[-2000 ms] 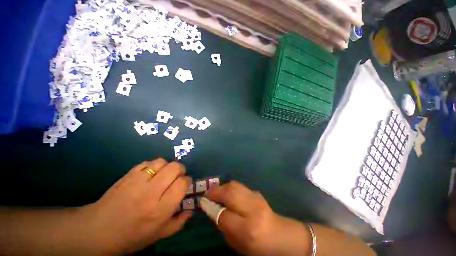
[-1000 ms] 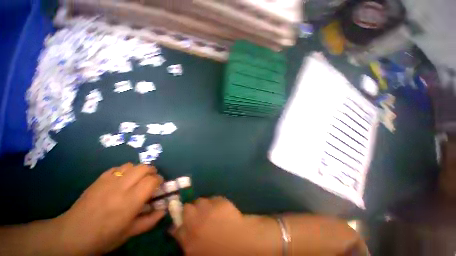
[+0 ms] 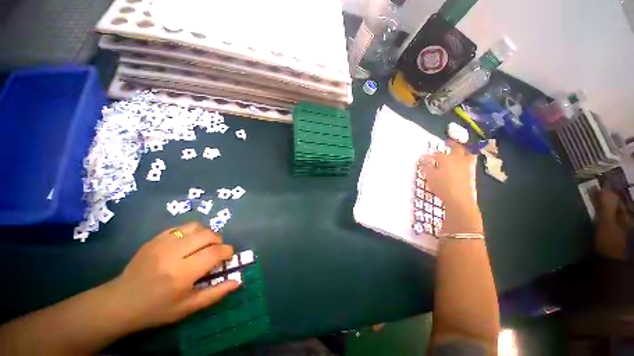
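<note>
A green grooved plate (image 3: 233, 313) lies at the front edge of the table. Small square components (image 3: 247, 258) sit in two rows at its far end. My left hand (image 3: 177, 271) rests over these rows, with fingers on the components and plate. My right hand (image 3: 445, 163) is over the far part of the white pad (image 3: 393, 170), fingers pointing down at the component rows. Rows of small components (image 3: 427, 208) show beside it on the pad. The fingertips are blurred, so I cannot tell whether they hold a component.
A blue bin (image 3: 52, 146) stands left, beside a pile of peeled liners (image 3: 122, 153). Stacked trays (image 3: 229, 55) are at the back. A stack of green plates (image 3: 323, 139) stands behind the work. Bottles (image 3: 480, 73) and a black item (image 3: 438, 52) are back right. Another person's hand (image 3: 612, 219) shows far right.
My right hand has moved from the green plate to the component rows on the white pad. My left hand has stayed at the plate. The view has shifted, showing more of the bin and trays.
</note>
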